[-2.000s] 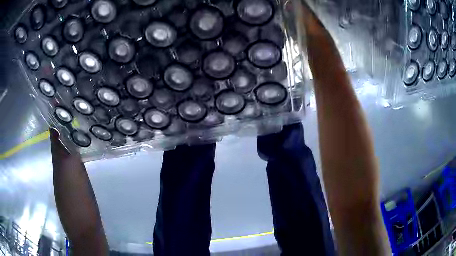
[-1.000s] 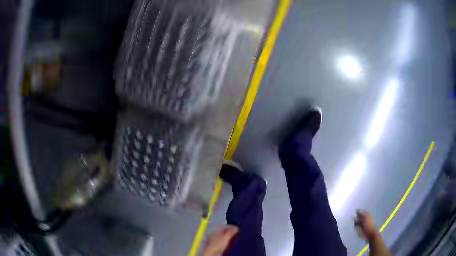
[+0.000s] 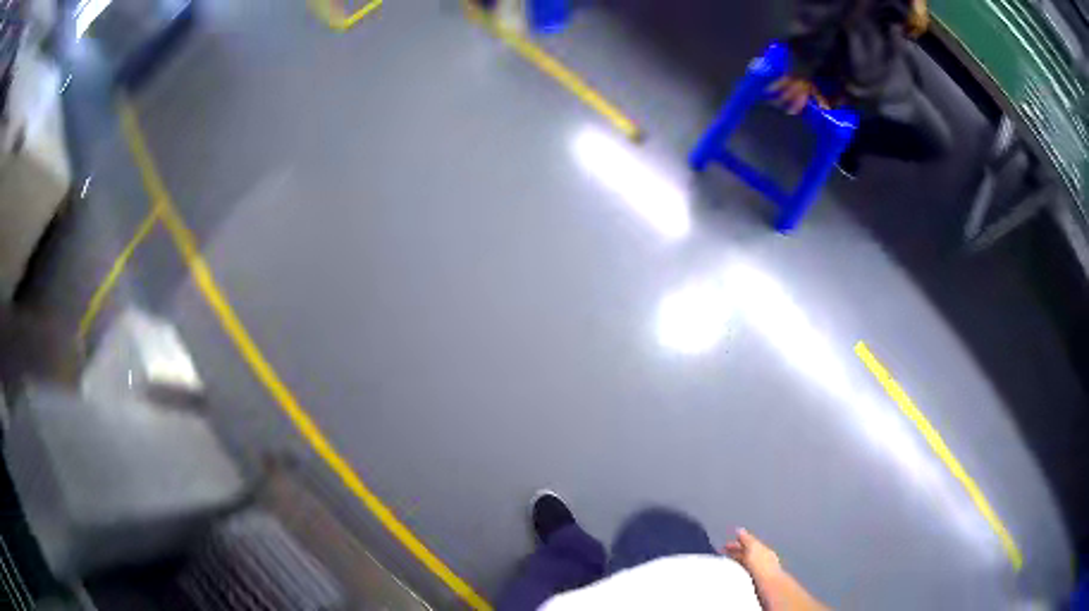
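Observation:
My right hand (image 3: 750,553) shows small at the bottom edge, right of my white top (image 3: 657,587), above the grey floor (image 3: 478,346). It looks empty, with the fingertips slightly apart. My left hand is out of the picture. Below me a dark shoe (image 3: 551,514) and a dark trouser leg stand on the floor. A blurred ribbed stack that looks like clear trays (image 3: 257,567) lies at the bottom left, away from my right hand.
Grey-white blocks or boxes (image 3: 125,471) stand at the left beyond a yellow floor line (image 3: 257,358). At the upper right a person in dark clothes (image 3: 860,54) sits by a blue stool (image 3: 764,137), near a green-topped bench (image 3: 997,48). Another yellow line (image 3: 937,451) runs at the right.
The large filled tray that was between my hands is gone from view. The view has turned from the tray stacks to open floor and a seated person. My left hand has left the picture.

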